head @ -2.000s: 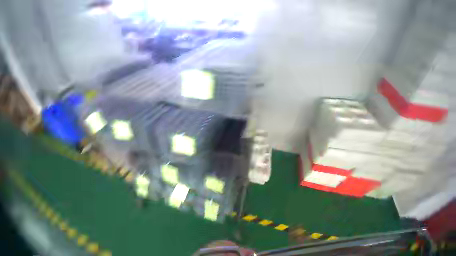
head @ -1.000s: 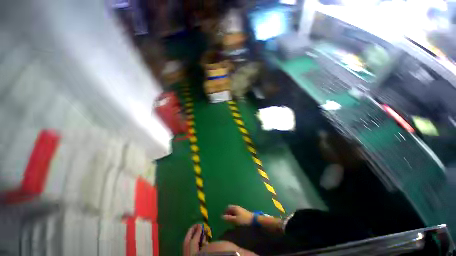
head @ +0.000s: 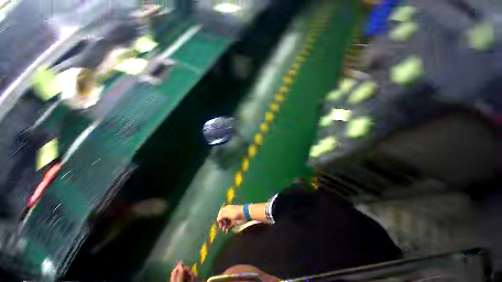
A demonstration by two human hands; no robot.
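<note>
The view is blurred. My right hand (head: 229, 217) is at lower centre over the green floor, below a blue wristband and dark sleeve. Its fingers are curled, with a dark spot by the fingertips; whether it holds anything is unclear. Part of my left hand (head: 181, 273) shows at the bottom edge, mostly cut off; its grip cannot be told. No work piece can be made out in either hand.
A green-topped bench (head: 179, 70) with blurred items runs along the left. A round pale stool-like object (head: 218, 130) stands beside it. Yellow-black tape (head: 251, 150) crosses the green floor. Grey stacks with yellow-green labels (head: 406, 70) stand at the right.
The view has swung round: the bench is now on the left, the labelled stacks on the right, and the red-banded white boxes are gone. My left hand is lower and more cut off.
</note>
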